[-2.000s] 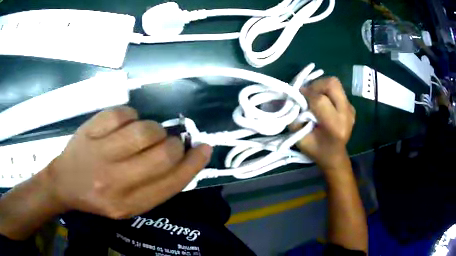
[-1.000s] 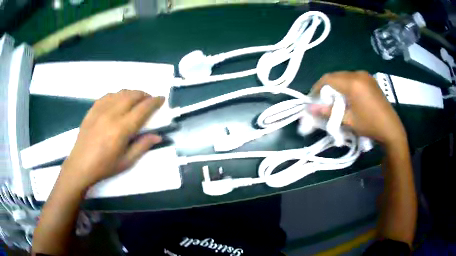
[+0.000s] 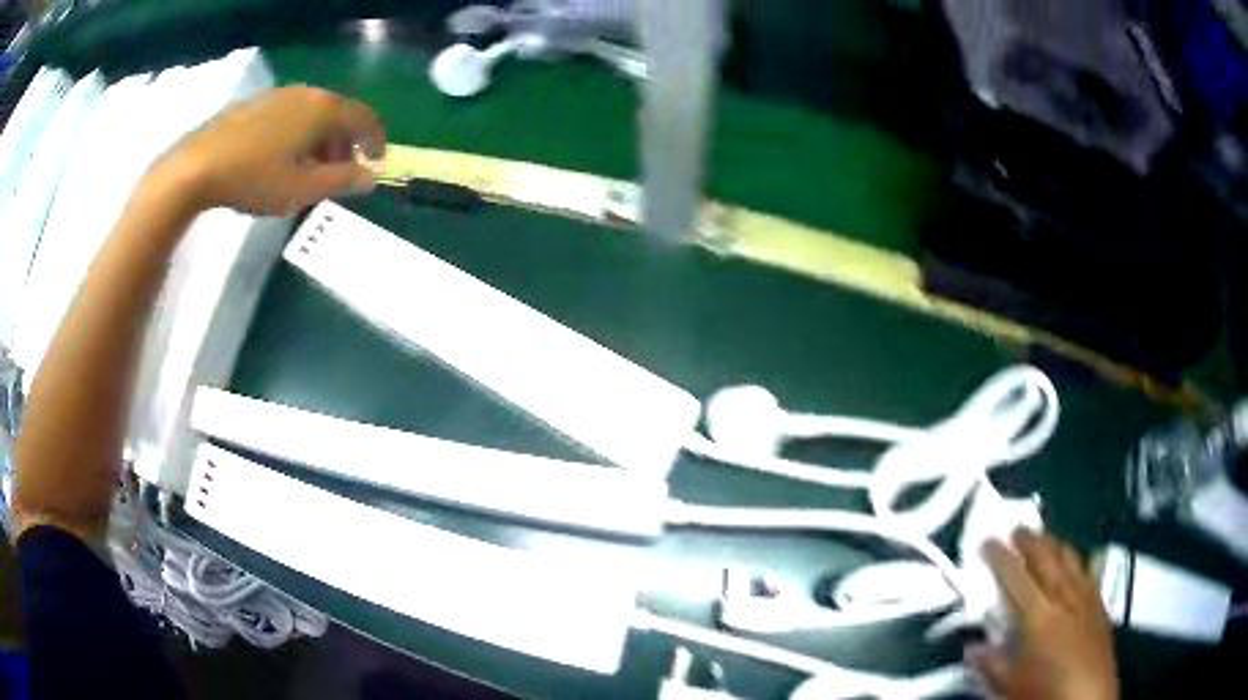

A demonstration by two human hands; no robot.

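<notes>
Three white power strips lie in front of me: an upper one (image 3: 493,349) slanting down to the right, a middle one (image 3: 424,461) and a lower one (image 3: 411,568). Their cords run right into loops, such as the upper coil (image 3: 944,472), with its rounded plug (image 3: 743,420) beside the strip's end. Another plug (image 3: 753,599) shows its pins. My right hand (image 3: 1051,615) holds a crumpled white cloth (image 3: 996,527) over the cords. My left hand (image 3: 294,153) is curled at the far rail, above the upper strip's left end; whether it pinches something cannot be told.
Several white strips stand side by side (image 3: 205,342) at the left, with cords (image 3: 226,588) hanging below. A pale yellow rail (image 3: 821,260) runs along the far edge, with a blurred grey upright (image 3: 678,123). At the right are another strip (image 3: 1177,595) and a clear bottle (image 3: 1170,458).
The view has turned left and up. My left hand has left the strips and moved to the far rail. The upper strip now slants. My right hand stays by the cords with the cloth.
</notes>
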